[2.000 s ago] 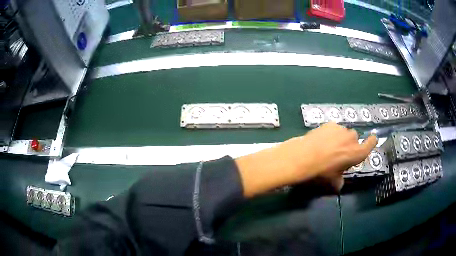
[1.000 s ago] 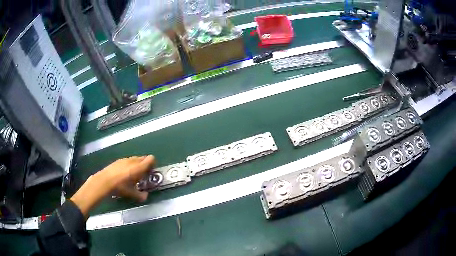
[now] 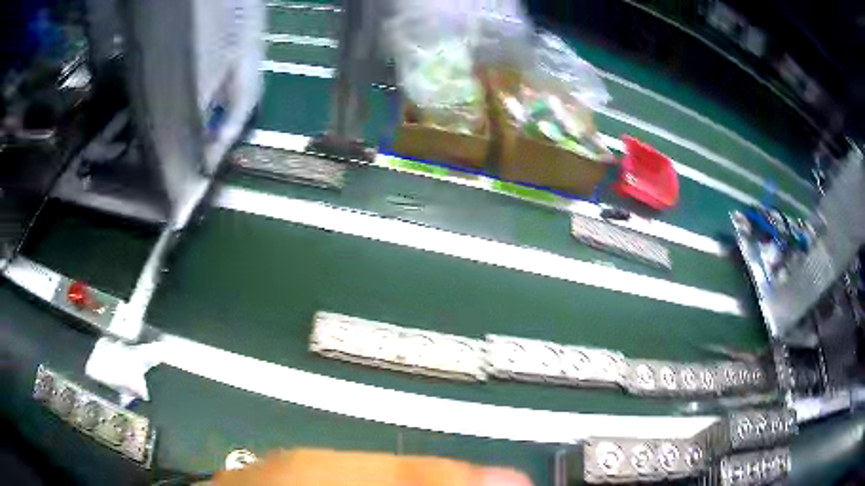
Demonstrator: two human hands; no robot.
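A row of silver carrier fixtures with round nests (image 3: 398,347) lies nearly end to end on the green bench, reaching the right-hand station. Fixture stacks (image 3: 647,459) stand at the lower right, partly cut off by the bottom edge. My left hand (image 3: 379,468) is blurred at the bottom edge and mostly cut off, nearer to me than the row; its fingertips and anything in it are hidden. A small round pale disc (image 3: 240,459) shows beside it. Another carrier (image 3: 93,415) lies at the lower left. My right hand is out of view.
A white cloth (image 3: 123,366) lies near a red button (image 3: 81,296) at the left. Cardboard boxes with bagged pieces (image 3: 550,159) and a red bin (image 3: 649,174) stand at the back. More carriers (image 3: 620,240) lie along the far rail. Grey stations flank both sides.
The view has swung. My left hand has left the carrier at the left end of the row and dropped to the bottom edge. The front carriers now sit against those on the right, closing the gap.
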